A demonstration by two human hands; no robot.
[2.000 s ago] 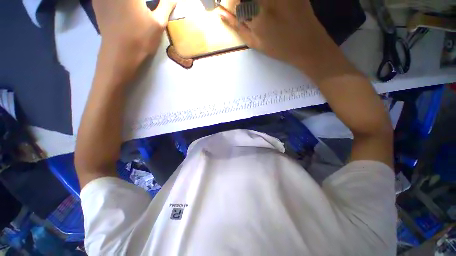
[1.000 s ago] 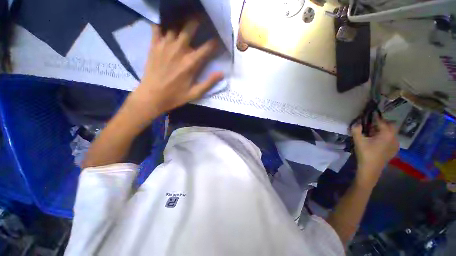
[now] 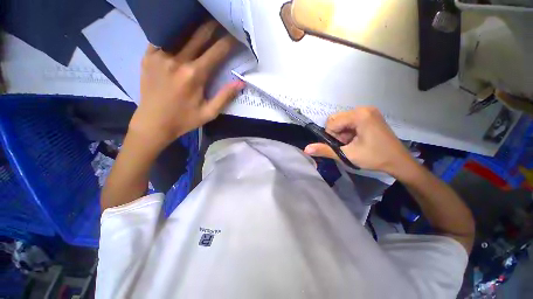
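My right hand [image 3: 365,140] holds the scissors [image 3: 280,105] by their dark handles over the table's front edge. The blades point up and left, and their tip is beside the fabric near my left thumb. My left hand [image 3: 181,84] lies with its fingers spread on the fabric panels [image 3: 169,23], dark navy on one side and pale on the other. Its fingertips are partly hidden at a fold of the fabric; I cannot see it pinching anything. Whether the blades touch the fabric is hard to tell.
The lit cream machine bed [image 3: 356,29] is at the top, with a dark flat piece [image 3: 438,52] at its right. A printed ruler [image 3: 263,100] runs along the table's front edge. A blue crate [image 3: 52,169] is below left. More dark panels [image 3: 52,26] lie at upper left.
Both hands have left the machine bed for the left-hand panels and the scissors. My right hand has brought the scissors from the right side to beside my left hand. The view has shifted.
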